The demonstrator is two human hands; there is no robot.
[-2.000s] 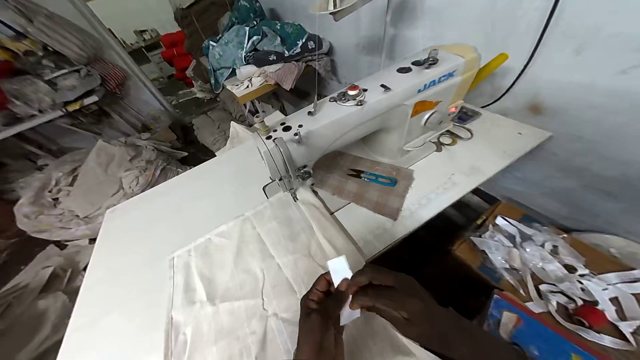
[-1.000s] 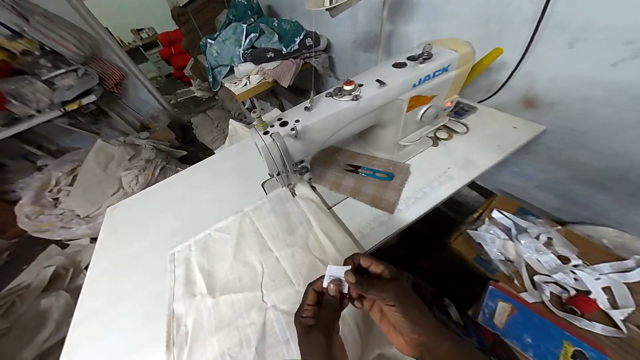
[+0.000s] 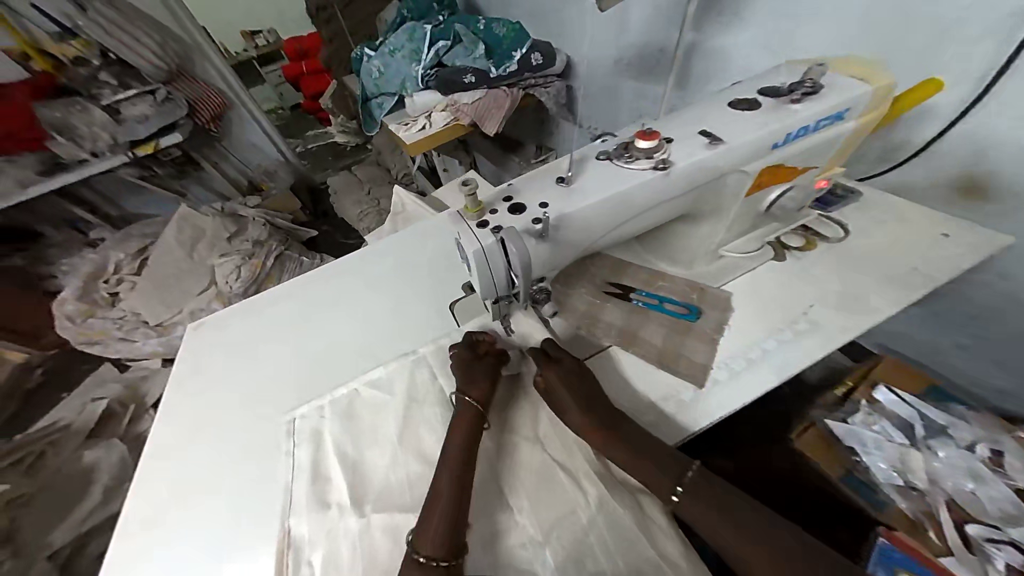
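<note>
A white Jack sewing machine [image 3: 640, 184] stands on a white table, its presser foot [image 3: 506, 320] down over cream fabric [image 3: 384, 464]. My left hand [image 3: 478, 366] is closed at the fabric just in front of the foot, with a bit of something white by its fingers, possibly a small label. My right hand [image 3: 570, 388] pinches the fabric edge to the right of the foot. Thread snips [image 3: 656, 304] with blue handles lie on a checked brown cloth [image 3: 680, 344] beside the needle area. The fingertips and what lies under them are partly hidden.
The white table [image 3: 320, 304] reaches far left and behind the machine. At the lower right is a box of white strips [image 3: 944, 456]. Piled fabric [image 3: 200, 272] lies on the floor at the left, and patterned cloths [image 3: 456, 60] are heaped behind the table.
Both hands have moved up and forward from the near part of the fabric to the presser foot. The small white piece held between them earlier is now mostly hidden.
</note>
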